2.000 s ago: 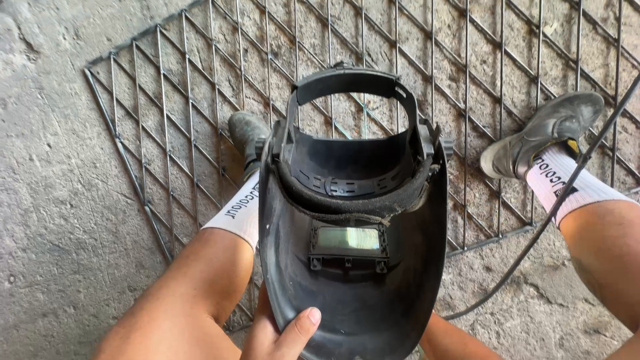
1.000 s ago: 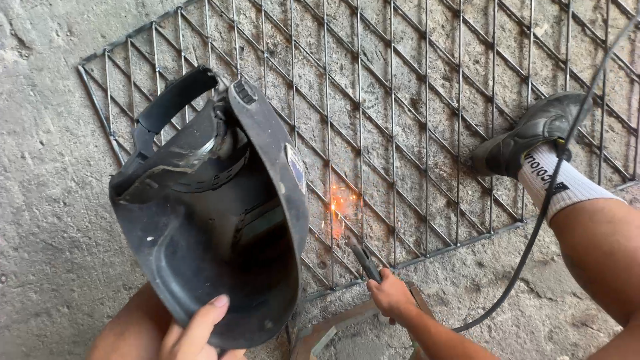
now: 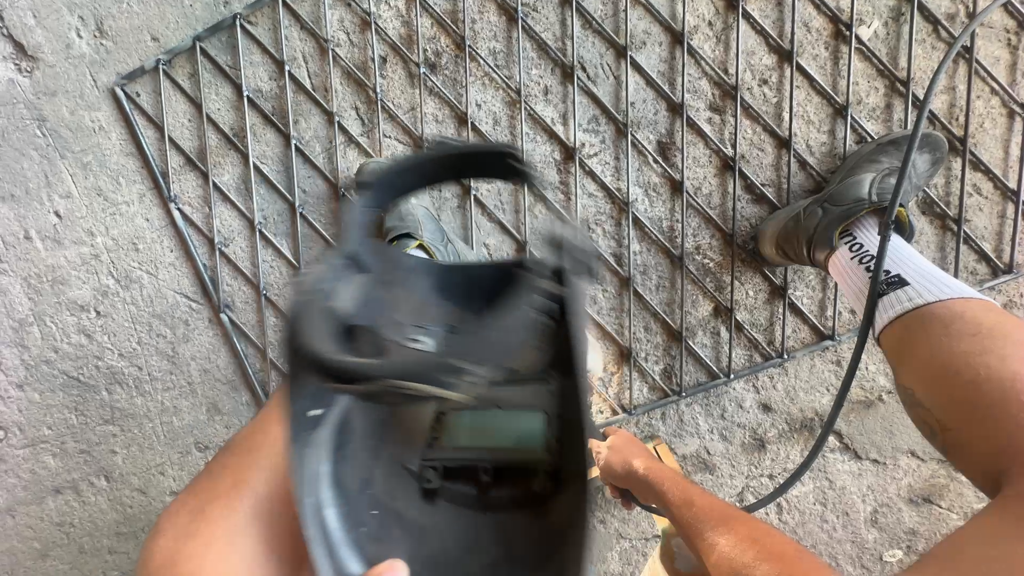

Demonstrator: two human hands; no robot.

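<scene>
A black welding helmet (image 3: pixel 448 336), blurred, is held up with its inside facing me. My left hand (image 3: pixel 390 568) grips its lower edge; only a fingertip shows at the bottom of the view. To the right of the helmet, my right hand (image 3: pixel 622 464) is closed around a handle, mostly hidden behind the helmet, from which a black cable (image 3: pixel 852 376) runs. A steel bar grille (image 3: pixel 628 216) with a diamond pattern lies on the concrete floor beneath, its near edge just beyond my right hand.
My shoes (image 3: pixel 860 196) rest on the grille, the left one partly behind the helmet. The cable loops across my right leg and up to the top right. A yellowish strip (image 3: pixel 662 460) lies by my right wrist on rough concrete (image 3: pixel 72 320).
A second ago the helmet was tilted further left and orange sparks showed at the tool's tip on the grille. Now the helmet is more upright and further right, covering the tool, and no sparks show.
</scene>
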